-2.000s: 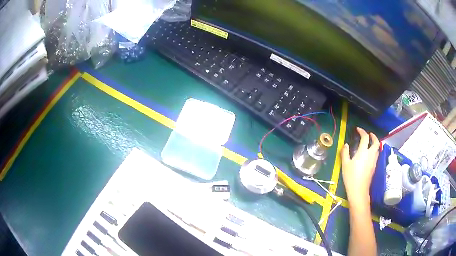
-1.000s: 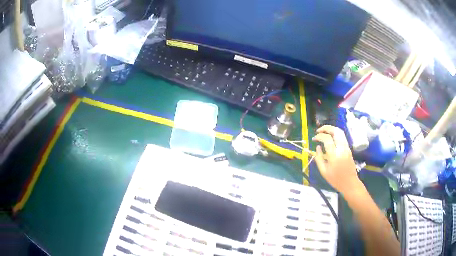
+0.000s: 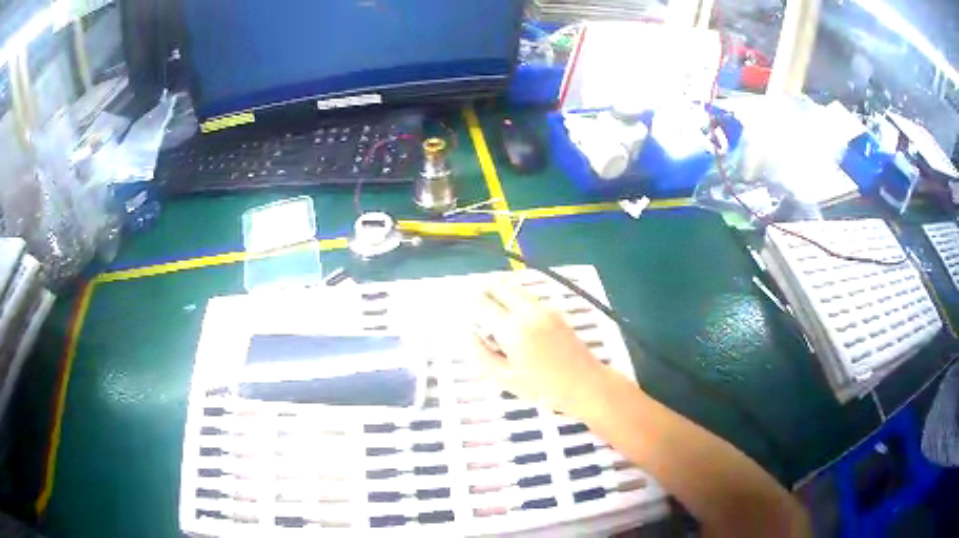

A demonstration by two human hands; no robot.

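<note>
My right hand (image 3: 538,349) is over the upper right part of the white slotted parts tray (image 3: 342,436), fingertips down at the slots; glare hides whether it grips a part. Rows of small dark-and-pale modules (image 3: 405,471) lie in the tray. A smartphone (image 3: 328,370) lies on the tray's left part. The round silver fixture (image 3: 374,235) sits behind the tray, beside the yellow pen tool (image 3: 447,228). The upright silver cylinder with brass top (image 3: 434,179) stands behind them. My left hand is out of the picture.
A monitor (image 3: 352,47) and black keyboard (image 3: 284,156) are at the back. An open clear box (image 3: 282,240) is left of the fixture. A mouse (image 3: 519,144) and blue bin (image 3: 589,168) are behind right. A black cable (image 3: 573,288) crosses the tray; more trays (image 3: 857,294) lie right.
The view has turned right, bringing the right-hand trays further into view. My right hand has moved from the mouse, past the swabs, to over the parts tray. The monitor picture changed from a landscape to plain blue.
</note>
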